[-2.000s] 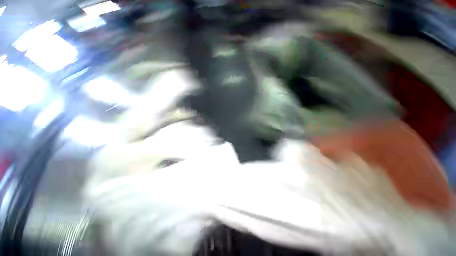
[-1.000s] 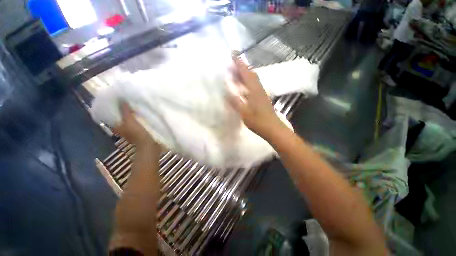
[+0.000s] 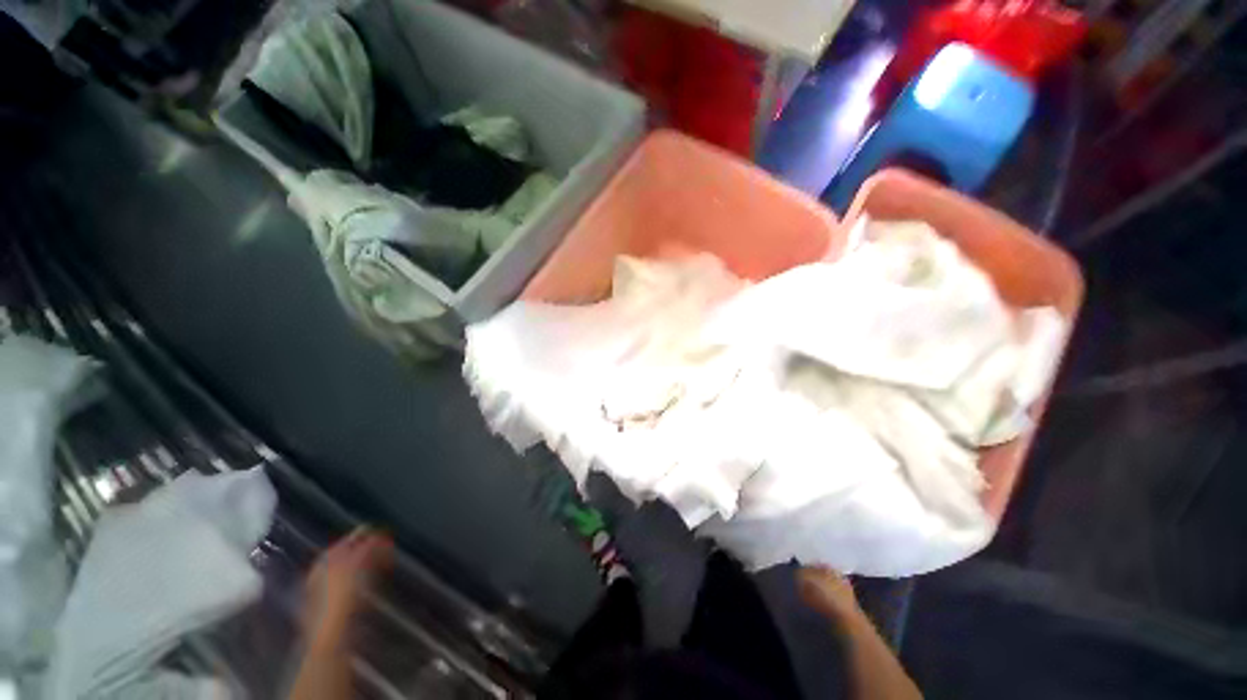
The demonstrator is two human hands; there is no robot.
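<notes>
White fabric pieces (image 3: pixel 834 479) lie heaped in and across the middle salmon bin (image 3: pixel 711 198) and the right-hand salmon bin (image 3: pixel 1046 267), hanging over their near rims. Slightly creamier pieces show among them. My left hand (image 3: pixel 353 558) is at the lower left, over the edge of the metal rack, blurred, with nothing visible in it. My right hand (image 3: pixel 826 591) is at the near edge of the white fabric; its fingertips are partly hidden there, so its grip cannot be told. White cloth (image 3: pixel 164 574) lies on the rack.
A grey bin (image 3: pixel 561 89) with pale green pieces (image 3: pixel 390 226) and dark pieces stands beyond the middle salmon bin. A blue stool (image 3: pixel 964 103) and a tan table (image 3: pixel 766 17) are behind the bins. The slatted metal rack (image 3: pixel 424 615) runs along the left.
The view has turned from the rack to the bins. My hands have left the white fabric they held over the rack; they are now low and apart.
</notes>
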